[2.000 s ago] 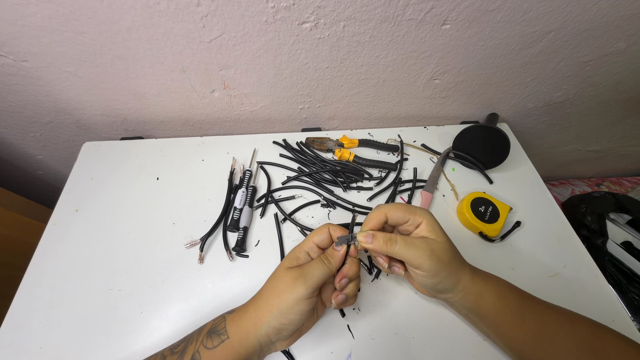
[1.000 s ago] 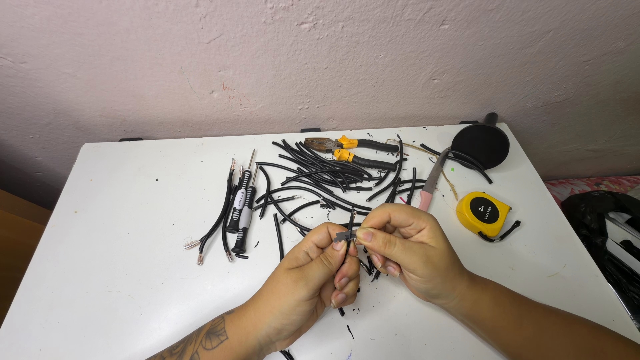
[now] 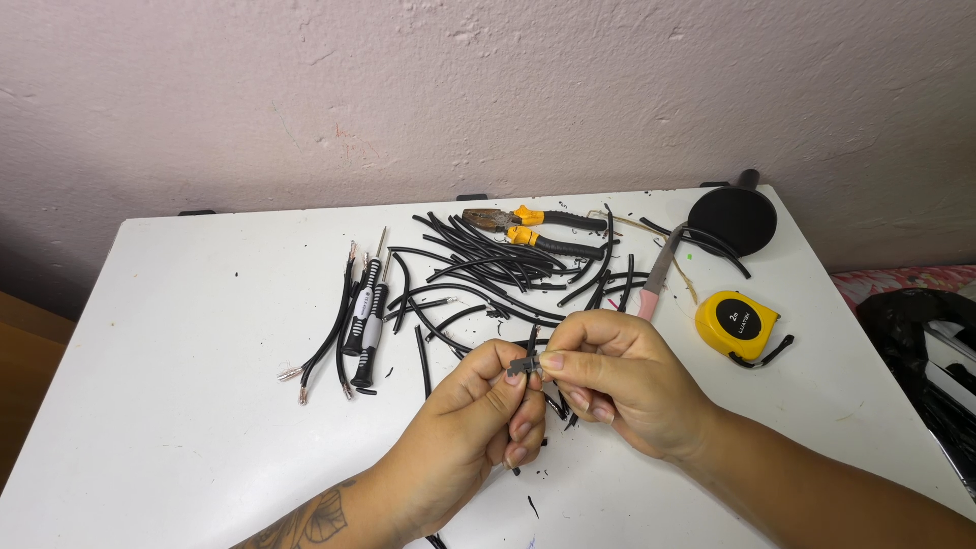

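My left hand (image 3: 480, 419) pinches a short black cable piece (image 3: 532, 339), held upright with a little bare wire at its top. A small dark grey piece (image 3: 521, 366), perhaps a blade, lies across the cable between my fingertips. My right hand (image 3: 618, 374) grips its right end between thumb and forefinger. Beyond both hands lies a pile of cut black cable pieces (image 3: 488, 263), with combination pliers (image 3: 526, 229) at its back edge. A knife with a pink handle (image 3: 659, 274) rests just beyond my right hand.
Two screwdrivers (image 3: 371, 328) lie left of the pile beside stripped cables (image 3: 329, 335). A yellow tape measure (image 3: 736, 324) and a round black object (image 3: 732, 221) are on the right. The white table (image 3: 191, 343) meets a wall; a black plastic bag (image 3: 915, 335) stands beyond its right edge.
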